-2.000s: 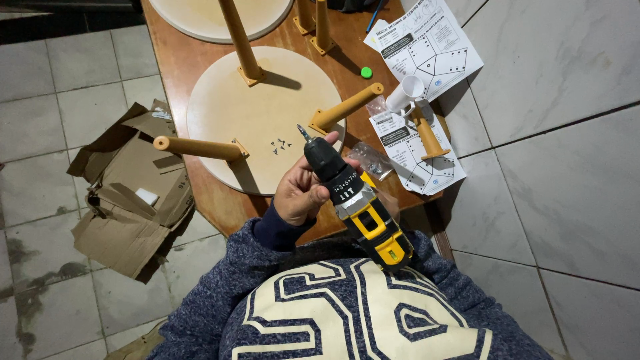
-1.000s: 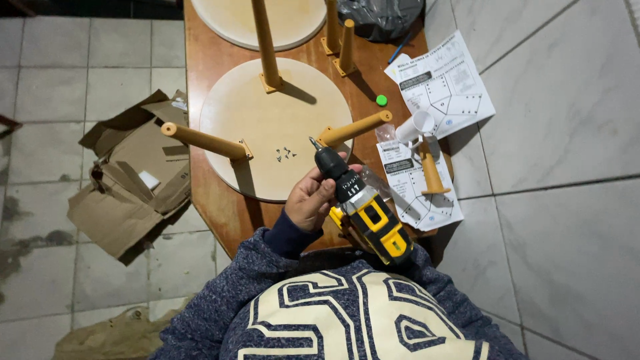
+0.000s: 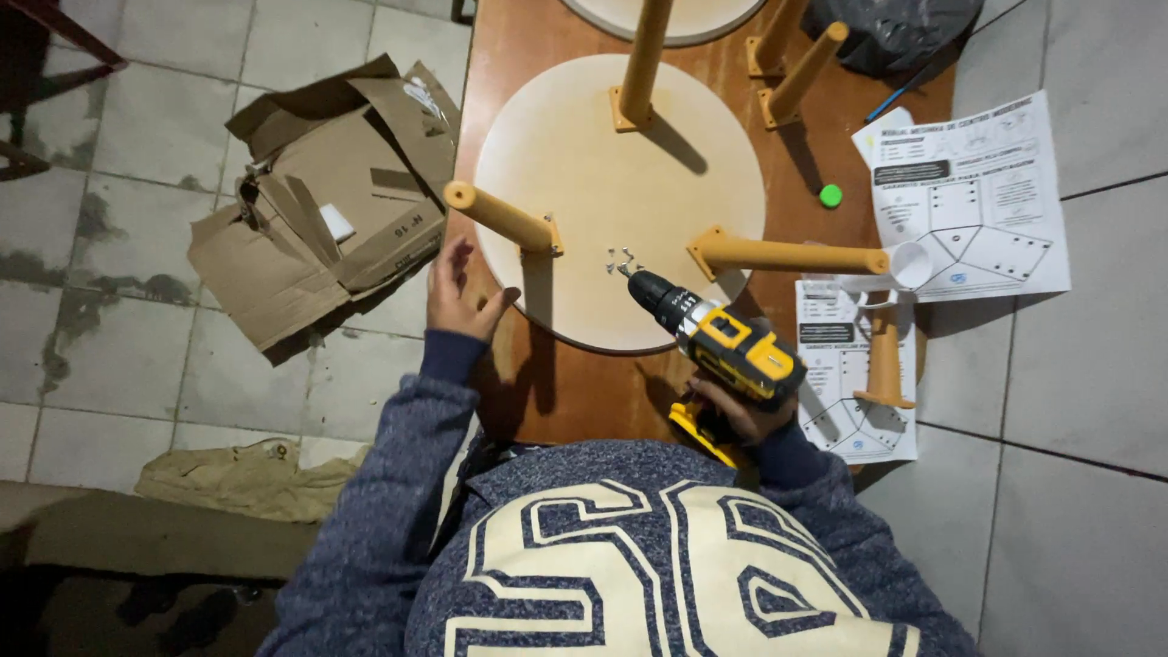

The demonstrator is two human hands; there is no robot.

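Note:
My right hand (image 3: 744, 411) grips a yellow-and-black cordless drill (image 3: 721, 333), its bit pointing at a few small screws (image 3: 628, 258) on a round wooden tabletop (image 3: 584, 155). Empty, with fingers apart, my left hand (image 3: 465, 297) is at the tabletop's lower left edge, near the tilted left leg (image 3: 502, 217). Two more legs stand on this disc: the upper leg (image 3: 639, 68) and the right leg (image 3: 794, 255), each with a square flange. I cannot tell whether every flange is fastened.
Loose legs (image 3: 808, 73), a green cap (image 3: 829, 195), a black plastic bag (image 3: 890, 32) and a second disc (image 3: 671, 18) share the wooden table (image 3: 584, 401). At right, a white cup (image 3: 908, 266) and another leg (image 3: 883, 360) rest on printed sheets (image 3: 976, 201). Torn cardboard (image 3: 338, 201) covers floor tiles at left.
My left hand has left the drill's chuck and moved left to the disc's edge, its fingers now apart. The drill remains in my right hand, its bit now over the screws.

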